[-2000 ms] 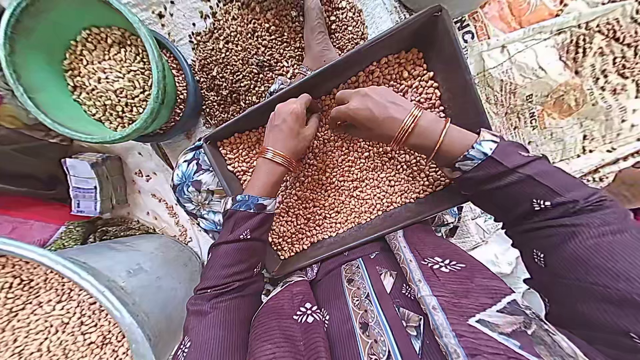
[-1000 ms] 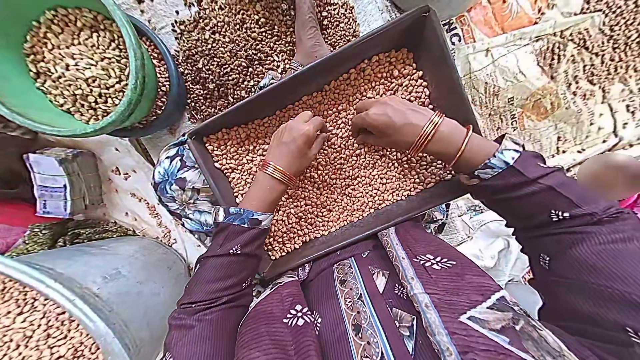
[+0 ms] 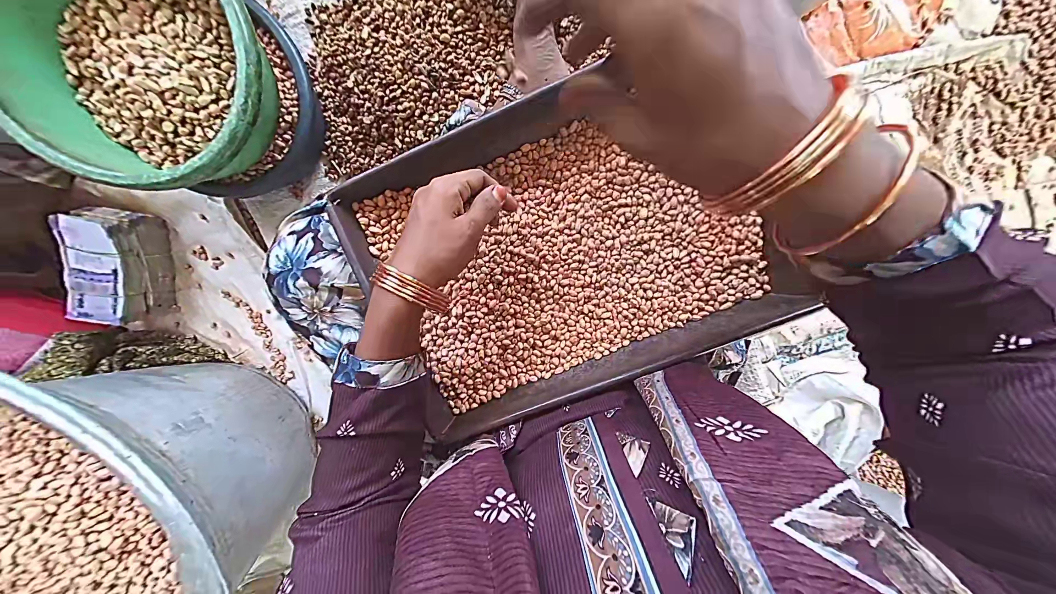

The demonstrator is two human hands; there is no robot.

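Note:
A dark rectangular tray (image 3: 561,394) rests across the lap, filled with a layer of pinkish-brown nuts or beans (image 3: 577,264). Over the tray's left part is my left hand (image 3: 452,219), its fingers curled and thumb against the forefinger; whether anything is pinched there cannot be told. My right hand (image 3: 693,91) is raised above the tray's far right side, large and blurred, close to the camera. Its fingers point left, and what they hold, if anything, is unclear. Both wrists wear metallic bangles.
A green tub (image 3: 247,91) of nuts sits in a dark blue tub (image 3: 307,124) at the upper left. Beyond the tray lies a dark heap of nuts (image 3: 404,66), beside a bare foot (image 3: 536,62). A grey metal bucket (image 3: 223,445) of nuts stands lower left, near stacked bundles (image 3: 115,268).
My right hand has risen from the nuts, where both earlier frames show it, toward the camera. My left hand stays over the left part of the tray.

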